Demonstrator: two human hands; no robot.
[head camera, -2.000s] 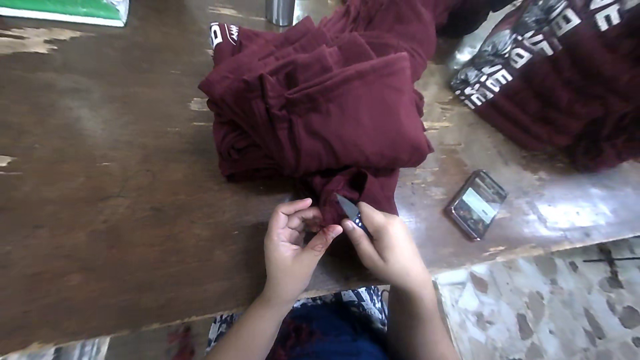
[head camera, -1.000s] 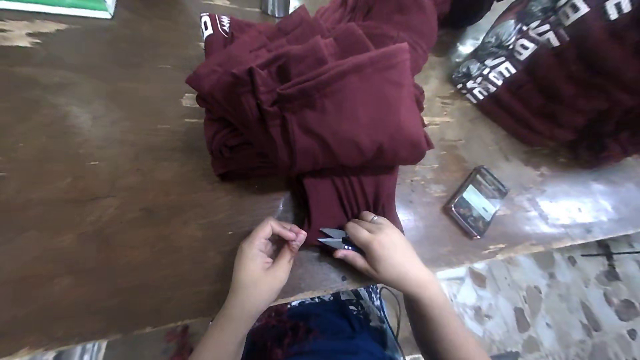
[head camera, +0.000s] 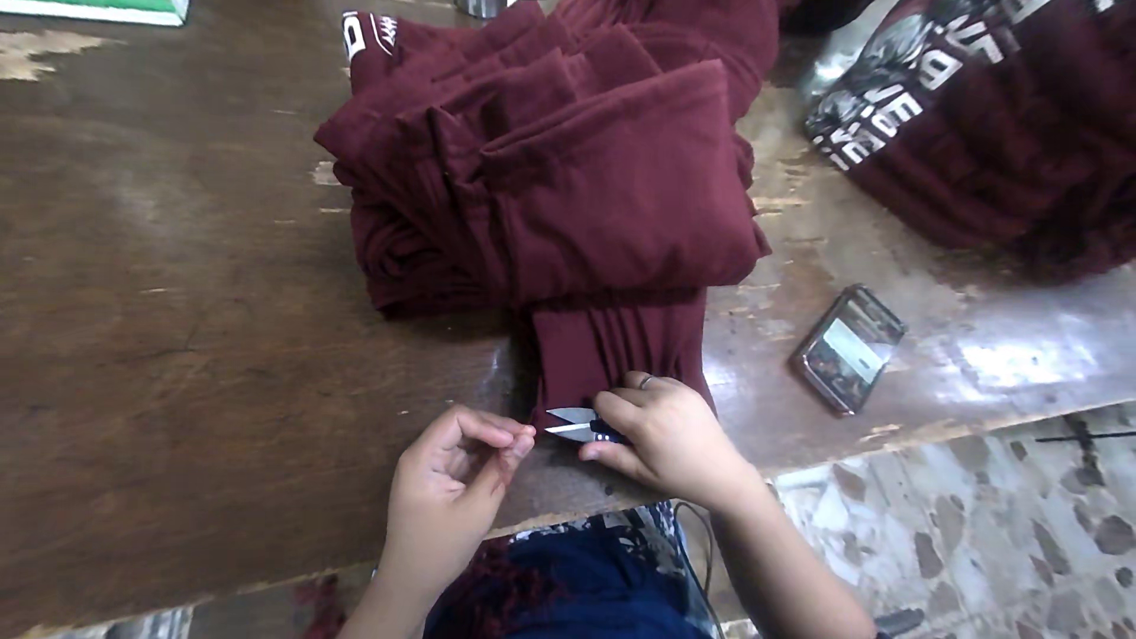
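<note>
A thick pile of folded maroon garments (head camera: 612, 186) lies on the wooden table, and one narrower maroon fabric part (head camera: 581, 346) hangs out below it toward the table edge. In my right hand (head camera: 674, 435) are small thread snips (head camera: 577, 425), their two blades apart and pointing left at the lower left corner of that fabric. My left hand (head camera: 466, 479) pinches thumb and fingertips together just left of the blade tips, at the same corner. Whether a thread is between those fingertips is too small to tell.
A phone (head camera: 850, 351) lies right of the pile, near the front edge of the table (head camera: 222, 399). Another maroon garment heap with white lettering (head camera: 1003, 133) is at the upper right. A green and white item (head camera: 115, 11) sits at the upper left.
The maroon fabric part, bunched at the hands two seconds ago, now lies flatter below the pile. The snips have turned from pointing up-left to pointing left, and my left hand has moved lower left.
</note>
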